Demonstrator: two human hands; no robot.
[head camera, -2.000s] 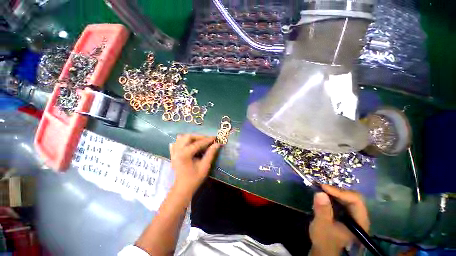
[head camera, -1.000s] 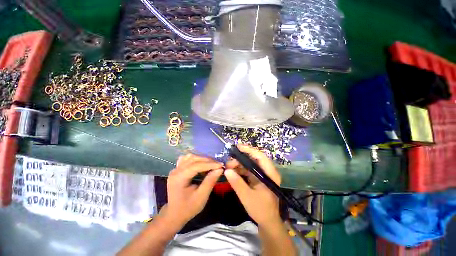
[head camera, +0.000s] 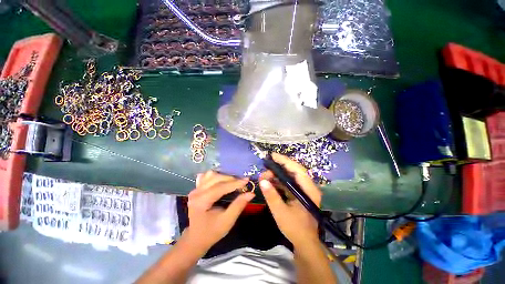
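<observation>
My left hand (head camera: 216, 202) holds a copper-coloured ring (head camera: 248, 187) between thumb and fingertips at the bench's front edge. Thin solder wire (head camera: 138, 161) runs from the reel (head camera: 49, 140) to this hand. My right hand (head camera: 296, 205) holds the black soldering iron (head camera: 296, 190), its tip towards the hood; its thumb and a finger are apart beside the ring. Whether they hold a small part cannot be told. Several rings (head camera: 198, 145) stand in a short column left of the blue-purple mat (head camera: 230, 157). Tiny metal parts (head camera: 315, 155) lie heaped on the mat. More rings (head camera: 105, 111) are heaped at left.
The cloudy hood (head camera: 277, 105) hangs over the mat. A round pot (head camera: 370, 113) and tweezers (head camera: 388, 150) are right of it, then the blue soldering station (head camera: 423, 125). Blister trays (head camera: 188, 39) lie behind. Red-orange trays (head camera: 41, 72) flank both sides. A blue bag (head camera: 462, 241) is lower right.
My left hand has left the small ring column and come to the bench edge. My right hand has moved left from the parts heap to beside it. The ring now shows between the hands.
</observation>
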